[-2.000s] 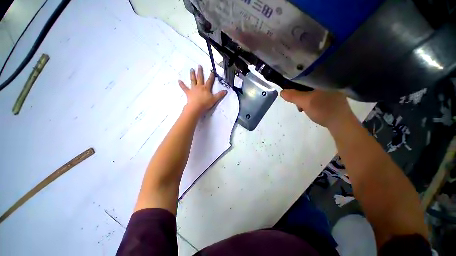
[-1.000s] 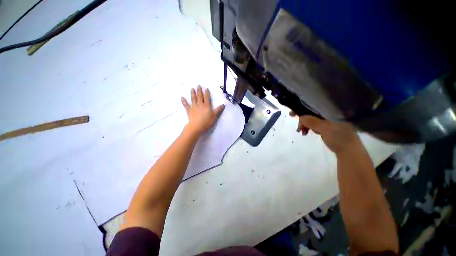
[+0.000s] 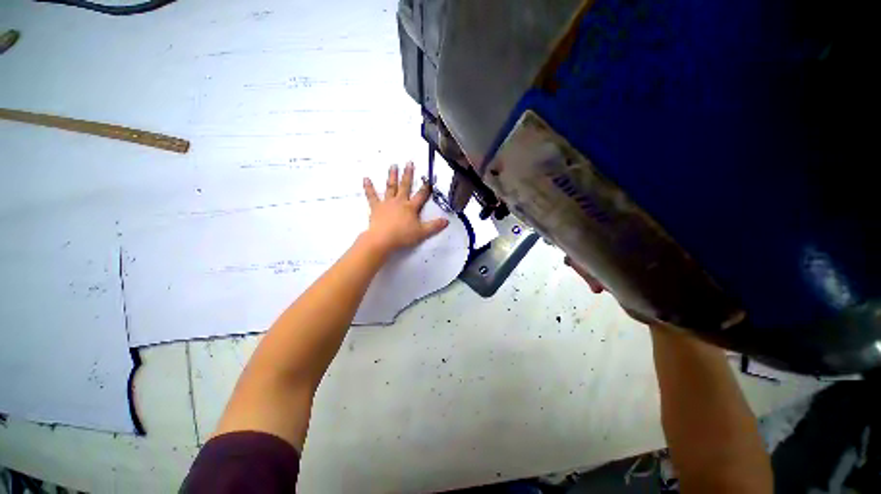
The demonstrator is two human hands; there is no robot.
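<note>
The cutting machine's blue and grey motor body [image 3: 618,193] fills the upper right. Its flat grey base plate [image 3: 498,262] shows on the table beside the curved edge of the lay. The white paper marker [image 3: 251,241] tops the lay, with a thin dark fabric edge. My left hand [image 3: 398,214] lies flat on the paper with fingers spread, just left of the presser foot [image 3: 442,197]. My right hand [image 3: 585,274] is mostly hidden behind the motor body; only a bit of the fingers shows. Its grip is hidden.
A brown wooden strip [image 3: 116,131] lies on the paper at the left. A short stick end [image 3: 9,40] and a black cable [image 3: 111,7] show at the upper left. The off-white table [image 3: 464,386] edge runs along the bottom, with scraps on the floor beyond.
The view has turned, and the motor body covers more of the right side and most of my right hand. The machine stays at the curved edge. My left hand stays flat beside it.
</note>
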